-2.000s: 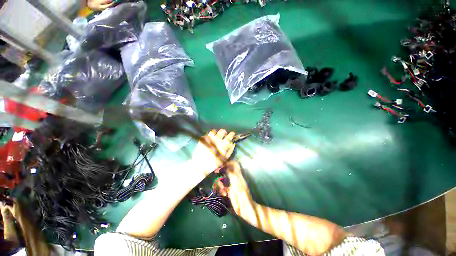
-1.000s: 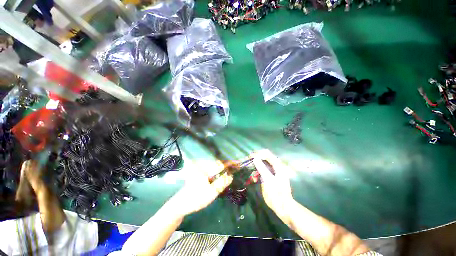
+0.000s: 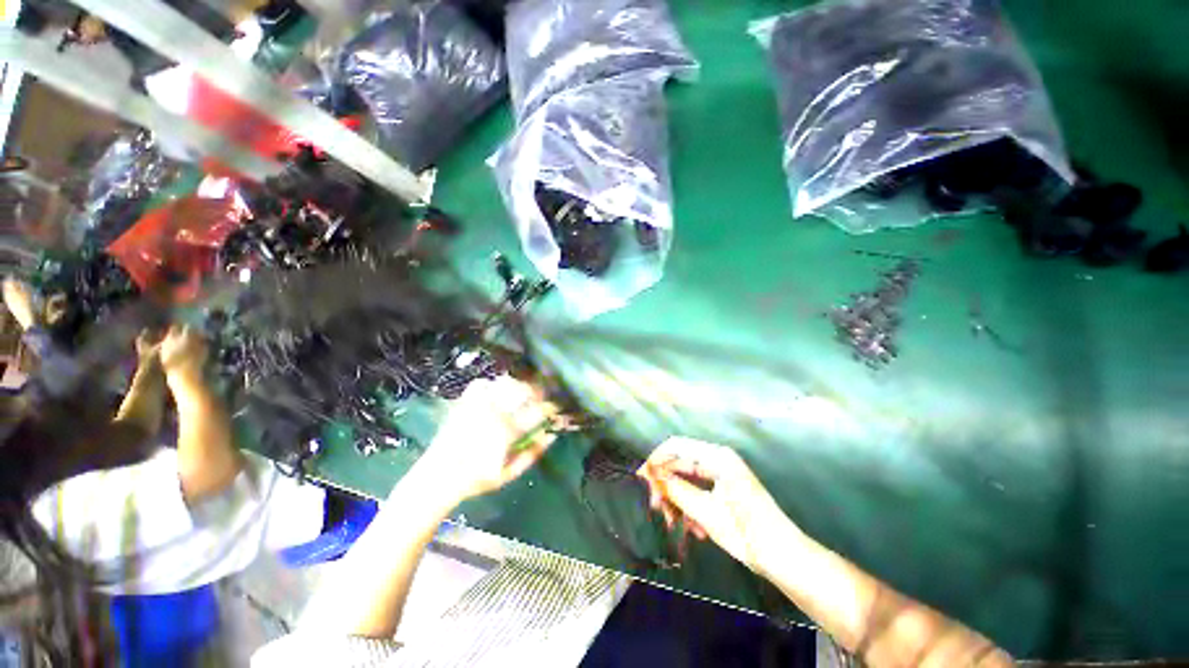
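Observation:
My left hand (image 3: 493, 437) is over the near edge of the table, its fingers pinched around a small thin piece, too blurred to name. My right hand (image 3: 711, 496) is to its right, its fingertips closed on part of a dark cable bundle. The dark cable bundle (image 3: 613, 476) lies between my two hands, partly blurred. A loose pile of tiny dark-grey fasteners (image 3: 876, 316) lies farther out on the green table (image 3: 782, 392).
An open clear bag (image 3: 593, 157) and another clear bag (image 3: 913, 98) spilling black plastic parts (image 3: 1089, 219) lie beyond my hands. A black cable heap (image 3: 313, 346) and a red plastic bag (image 3: 176, 248) are at left. Another worker's arm (image 3: 196, 411) is at far left.
The view has turned left, so the bags and fastener pile sit farther right. My hands have moved apart from their meeting over the bundle. More of the neighbouring worker shows.

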